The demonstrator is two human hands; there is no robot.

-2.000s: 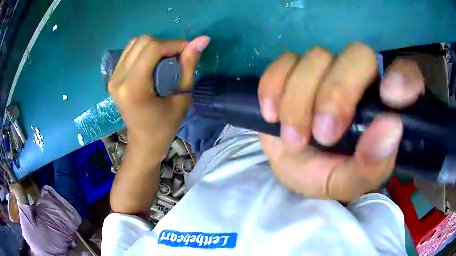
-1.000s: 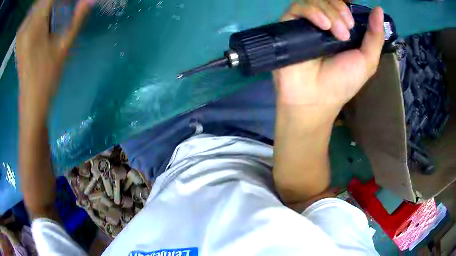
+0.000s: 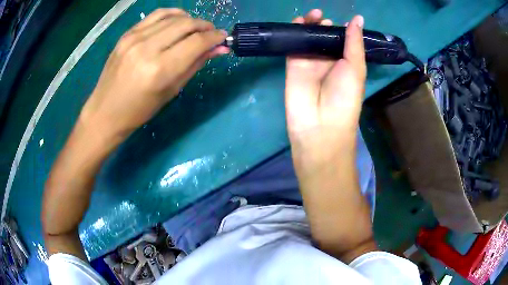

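The black electric screwdriver (image 3: 312, 42) lies level above the green bench, its ribbed nose pointing left and its cord at the right end. My right hand (image 3: 326, 83) holds it from below, palm up, with one digit across the body and the other fingers mostly behind it. My left hand (image 3: 161, 61) is closed at the nose, its fingertips around the bit beside the small metal collar. The bit is hidden by the fingers, and I cannot tell if a screw is there. Tiny silver screws (image 3: 214, 10) lie scattered on the bench behind the left fingertips.
The green bench (image 3: 150, 161) has a pale edge strip (image 3: 42, 111) at left. A cardboard carton (image 3: 426, 150) of dark grey housings (image 3: 468, 106) stands at right. Brownish-grey housings (image 3: 147, 256) are heaped below the bench at lower left. A red object (image 3: 445, 250) is at lower right.
My left hand has come in from the far left to the screwdriver's nose. The screwdriver has turned more level and its nose sits further left and higher in view.
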